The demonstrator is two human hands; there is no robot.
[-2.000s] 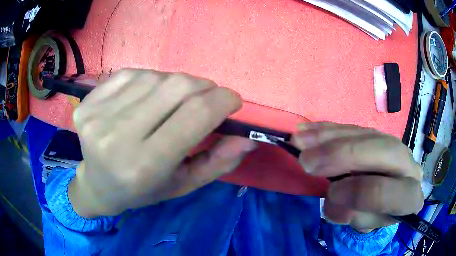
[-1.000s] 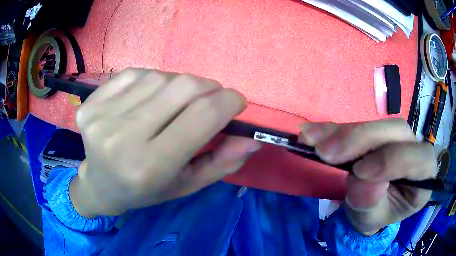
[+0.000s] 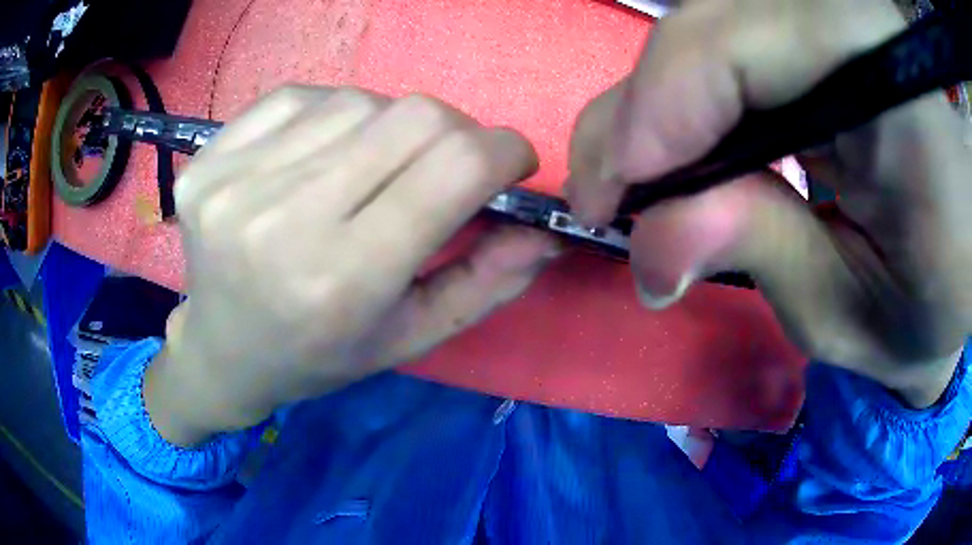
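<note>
The tablet is held on edge and shows as a thin dark bar from the left tape roll across the middle. A short white strip with dark spots lies on its edge between my hands. My left hand grips the tablet left of the strip. My right hand holds black tweezers, their back end toward the upper right. Its fingertips are at the edge by the strip and hide the tweezer tips. Whether they touch the tablet I cannot tell.
A red mat lies beneath. A tan-green tape roll is at the left with an orange-edged item beside it. A black item is at lower left. The blue smock is at the bottom.
My right hand has moved up and closer to the camera, swinging the tweezers' back end from lower right to upper right. The tablet is slightly higher, and its edge shows more detail.
</note>
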